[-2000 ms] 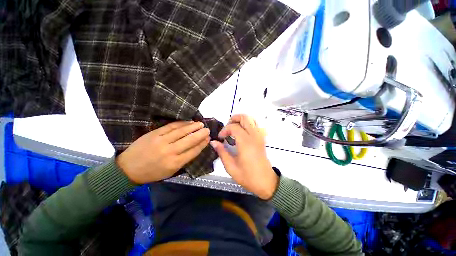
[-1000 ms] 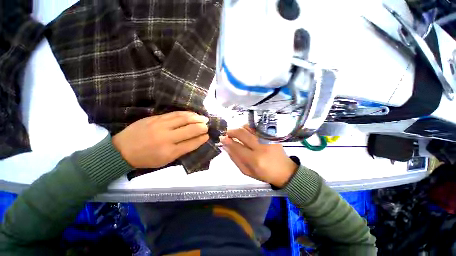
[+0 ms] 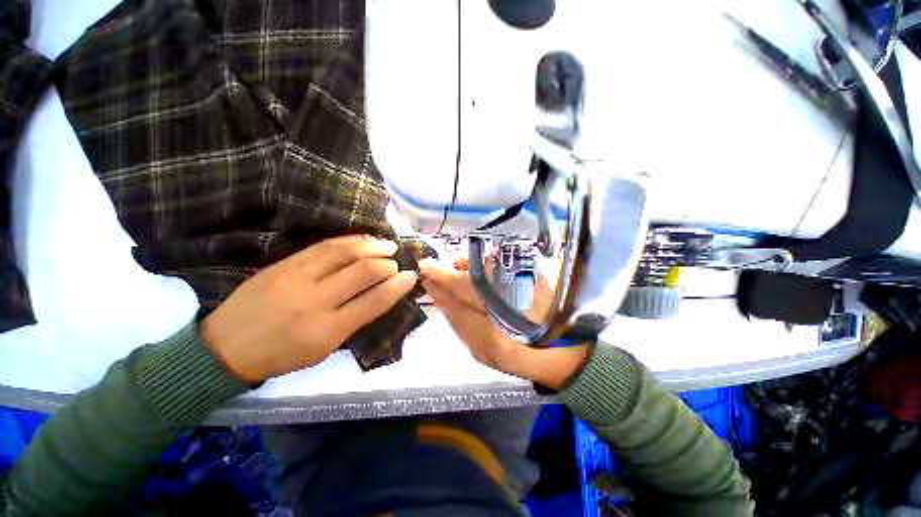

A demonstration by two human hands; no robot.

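A dark plaid fabric panel [image 3: 192, 151] lies on the white sewing table, left of the sewing machine head [image 3: 626, 111]. My left hand [image 3: 303, 303] lies on the panel with its fingertips pressed on a small folded edge [image 3: 412, 257]. My right hand [image 3: 470, 313] pinches the right end of the same edge, its fingertips close to my left ones. The shiny curved metal guard [image 3: 566, 263] hides part of my right hand. The needle and presser foot cannot be made out. A short corner of the cloth hangs below my left fingers.
The table's ruler-marked front edge [image 3: 333, 406] runs before me. Blue crates [image 3: 707, 414] show below it, with dark cloth at lower right. A black block [image 3: 788, 297] is right of the guard. A black strap [image 3: 884, 162] crosses the machine arm. More plaid lies at far left.
The view has shifted, so the machine head appears further left and larger, covering more of the cloth. My hands and the pinched edge are now beside the machine's needle end. The green loop is hidden.
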